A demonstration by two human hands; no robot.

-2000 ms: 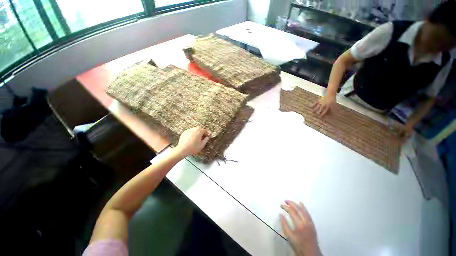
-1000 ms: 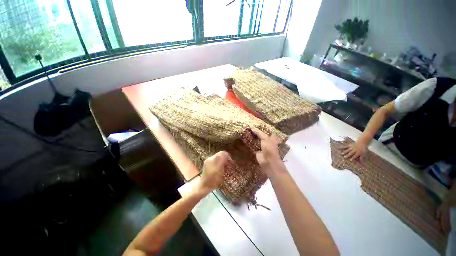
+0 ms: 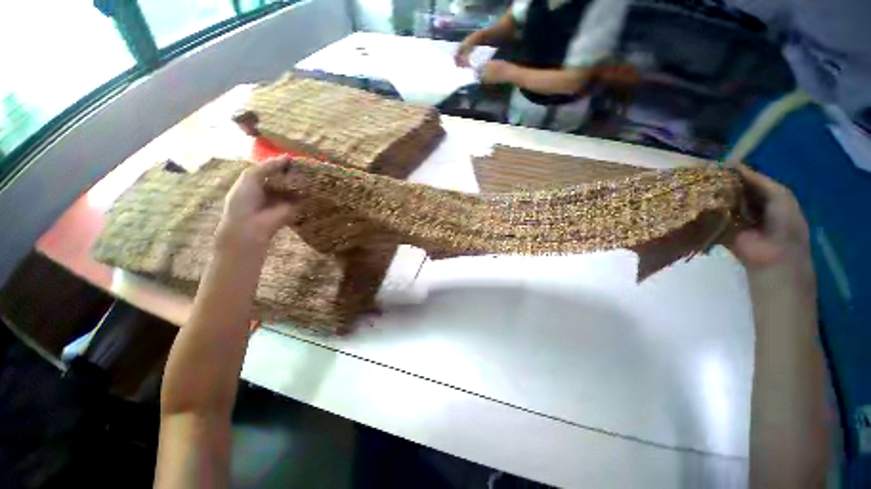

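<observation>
A brown-gold flecked tweed cut panel (image 3: 535, 222) hangs stretched between my two hands above the white table, sagging a little in the middle. My left hand (image 3: 258, 205) grips its left end, over the near stack of cut panels (image 3: 158, 224). My right hand (image 3: 772, 224) grips its right end near the table's right side. Frayed threads hang at the panel's right end. Part of the held panel's left end hangs down in front of the near stack.
Another tweed panel (image 3: 544, 170) lies flat behind the held one, partly hidden. A second stack (image 3: 334, 119) sits farther back on the red-orange board (image 3: 272, 150). A person in a dark vest (image 3: 549, 48) stands behind the white table (image 3: 535, 334). Something blue (image 3: 812, 229) is at the right.
A panel from the near stack is now lifted and stretched out to the right between my hands. The other person's hands have left the flat panel and are at the white back table.
</observation>
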